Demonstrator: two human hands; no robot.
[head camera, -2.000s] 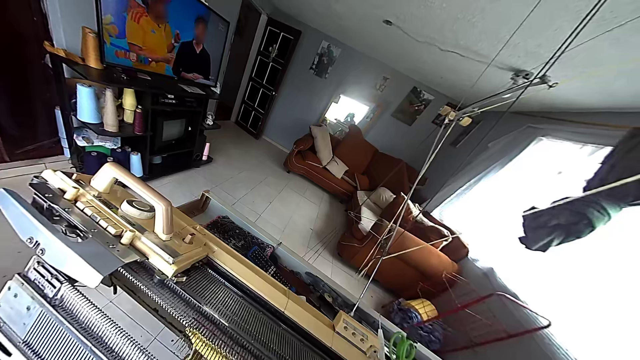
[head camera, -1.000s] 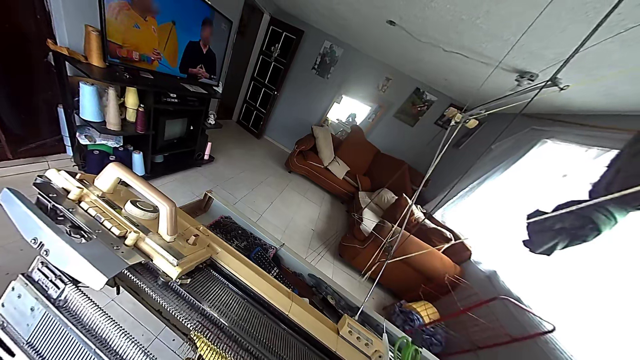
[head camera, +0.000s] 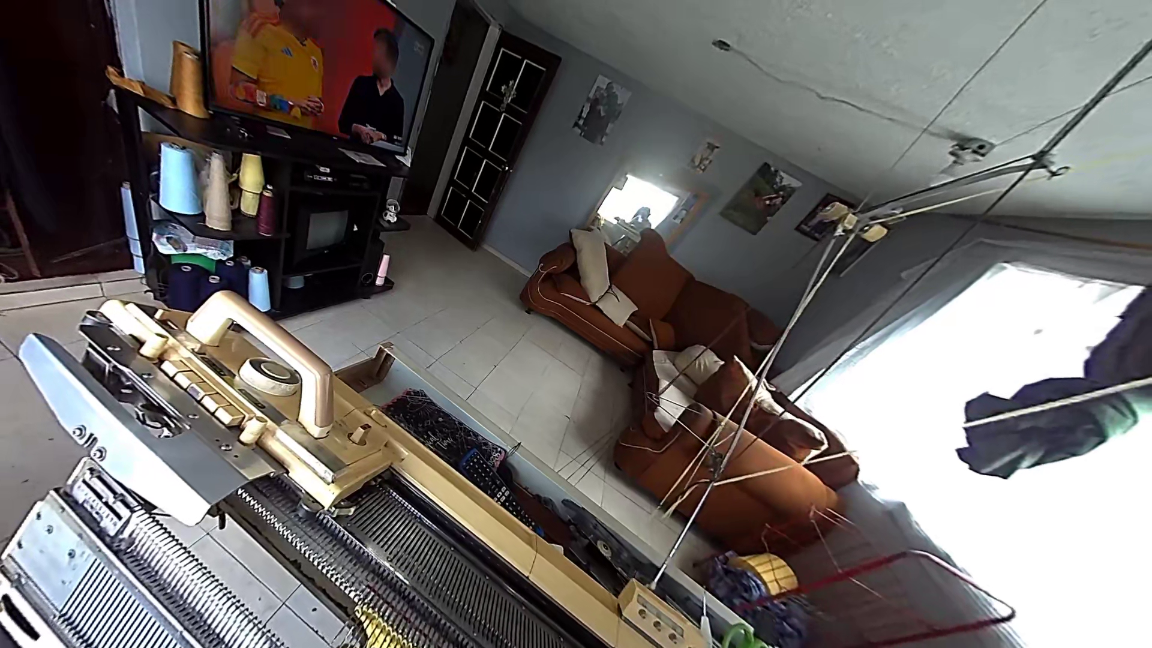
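Neither of my hands is in view. A flat-bed knitting machine runs diagonally across the lower left, its needle bed (head camera: 432, 549) lined with fine metal needles. On its left end sits the cream carriage (head camera: 351, 459) with a curved handle (head camera: 270, 346), a round dial (head camera: 269, 376) and a row of buttons. A grey metal arm plate (head camera: 126, 432) juts out from the carriage. Below lies a second ribbed bed (head camera: 180, 558). Some yellow knitting (head camera: 382, 627) shows between the beds at the bottom. Yarn strands rise from the machine to a tension mast (head camera: 954, 175).
Behind the bed, a tray holds a remote control (head camera: 499, 490) and dark items. Yarn cones, one light blue (head camera: 180, 178), stand on a black shelf unit under a television (head camera: 315, 67). Brown sofas (head camera: 738, 459), a red metal frame (head camera: 909, 553) and a dark cloth (head camera: 1044, 423) are at the right.
The picture on the television has changed. The carriage and the knitting machine have not plainly moved.
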